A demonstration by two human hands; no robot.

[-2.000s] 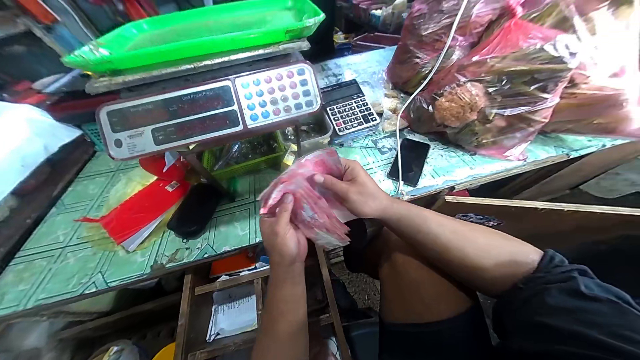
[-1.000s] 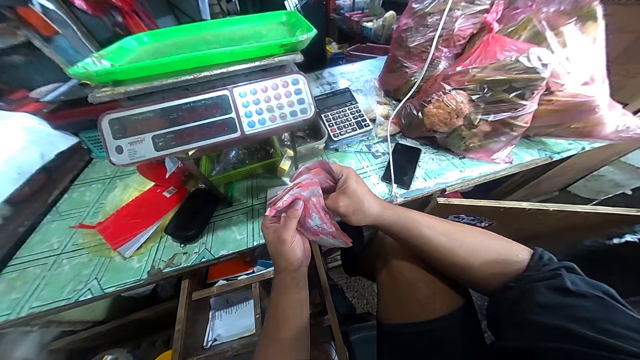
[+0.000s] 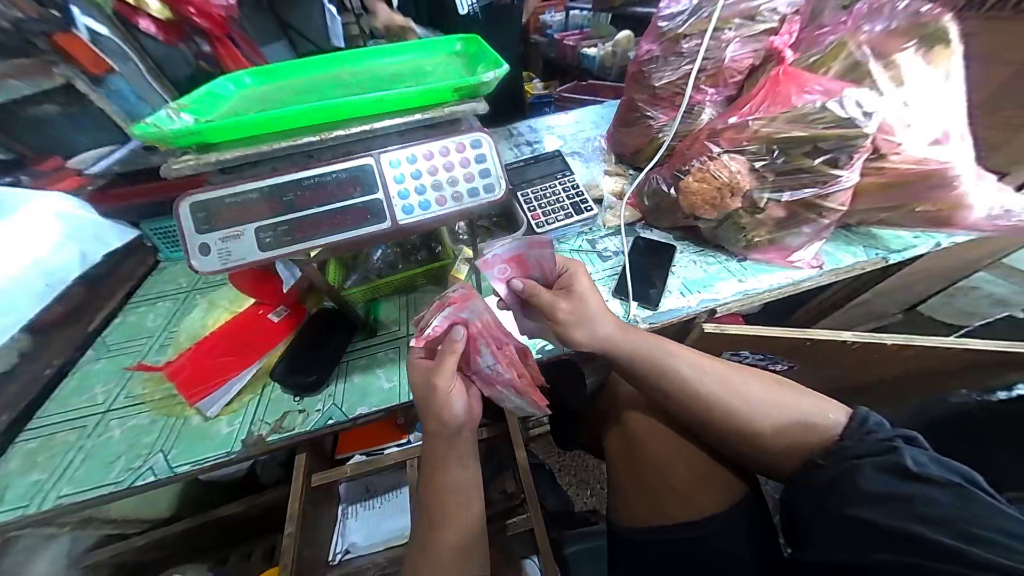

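My left hand (image 3: 448,376) grips a thick bundle of worn red banknotes (image 3: 492,352), its thumb pressed on top. Just right of it and slightly higher, my right hand (image 3: 564,308) pinches one or more red banknotes (image 3: 520,268) between thumb and fingers, apart from the bundle. Both hands are above the front edge of the green-patterned table (image 3: 200,432). Beyond them stands a digital price scale (image 3: 344,200) with a green tray (image 3: 328,88) on top. A desk calculator (image 3: 552,192) lies right of the scale, and a black smartphone (image 3: 646,272) lies nearer my right hand.
Pink plastic bags (image 3: 768,160) with bulky contents fill the table's right rear. A white cable (image 3: 672,136) runs down beside the phone. Left are a red packet (image 3: 236,352) and black case (image 3: 314,352). Under the table sits an open wooden drawer (image 3: 300,512) with papers. A person's hand (image 3: 390,20) shows behind the scale.
My hands were together on the banknotes earlier; now my right hand is apart from the bundle, holding red notes up and to the right. My left hand has kept the bundle.
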